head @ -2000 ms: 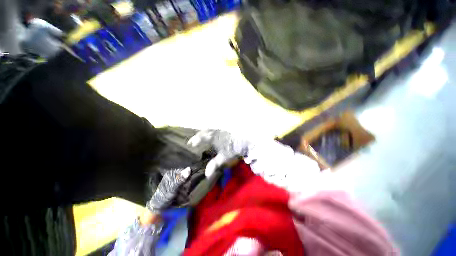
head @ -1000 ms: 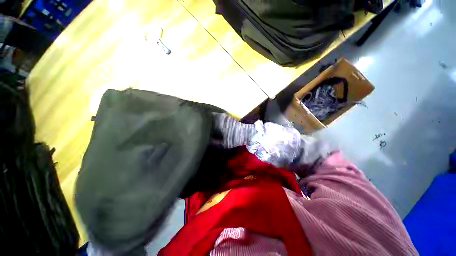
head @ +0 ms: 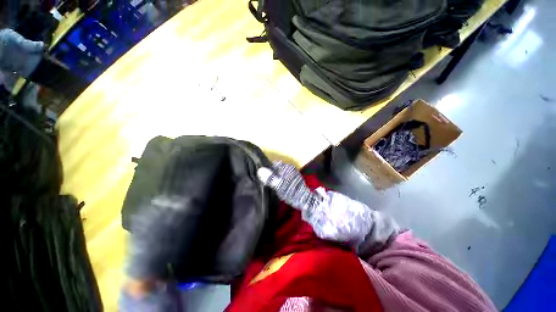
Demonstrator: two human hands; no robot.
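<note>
A dark olive backpack (head: 207, 201) lies at the table's front edge against the red apron, with its blackish side facing up. My right hand (head: 285, 183), in a grey striped glove, is at the bag's right edge, thumb on top, holding the rim. My left hand (head: 152, 244) is a grey blur over the bag's lower left part. Its fingers cannot be made out, so I cannot tell whether it grips the bag.
Backpacks are piled on the yellow table (head: 177, 79) at the upper right (head: 366, 49). More dark bags (head: 46, 244) stand at the left. An open carton (head: 414, 143) with dark tangled strips is on the floor. A blue object (head: 536, 280) is at lower right.
The bag has turned from its plain olive face to a blackish side. My left hand has come into view over its lower left. My right hand still holds the right edge.
</note>
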